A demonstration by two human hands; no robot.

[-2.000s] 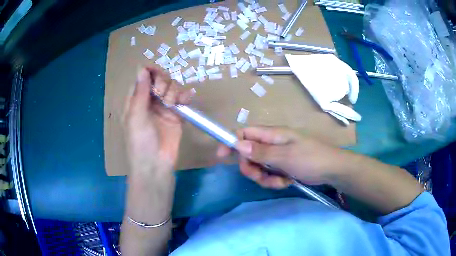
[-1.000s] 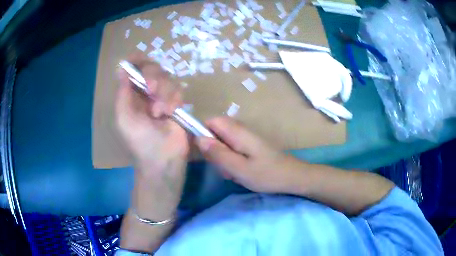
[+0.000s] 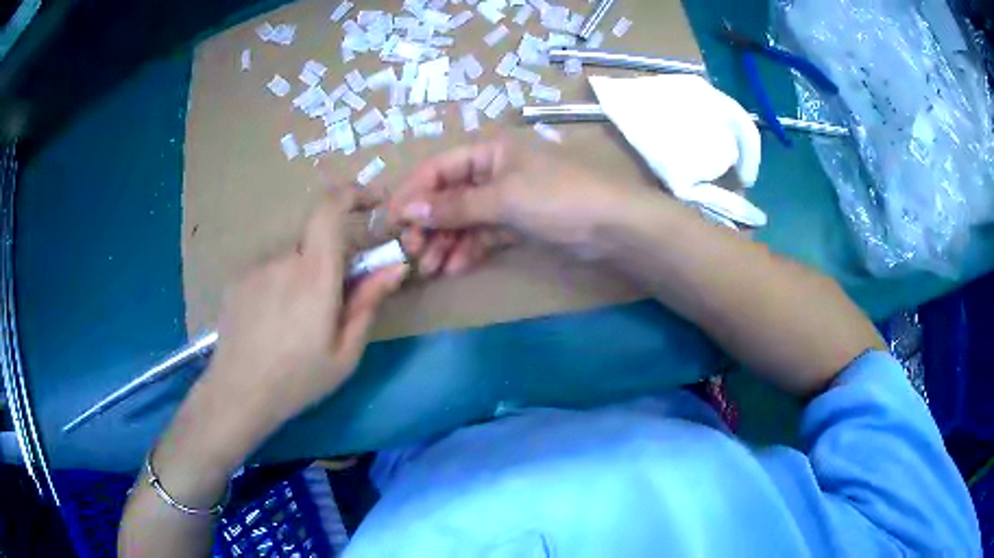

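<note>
My left hand (image 3: 289,311) is closed around a silver telescopic tube (image 3: 377,259). The tube's thick end shows between my fingers, and its thin part reaches down-left over the bench. My right hand (image 3: 469,207) is at the thick end, fingertips bent together near the opening. A small translucent piece seems to be by its fingertips, but blur hides whether they grip it. Many translucent plastic pieces (image 3: 431,79) lie scattered on the cardboard sheet (image 3: 245,196) beyond my hands.
A white glove (image 3: 681,129) lies on the cardboard's right side, over a silver tube. Another silver tube (image 3: 627,60) lies above it. Blue-handled pliers (image 3: 768,93) and a crumpled clear bag (image 3: 916,142) are at right. Long thin strips (image 3: 13,327) lie at the left edge. A blue crate (image 3: 278,523) is below.
The tube has swung round; its thin end now points down-left instead of down-right. My right hand has let go of the tube's body and moved up to its thick end.
</note>
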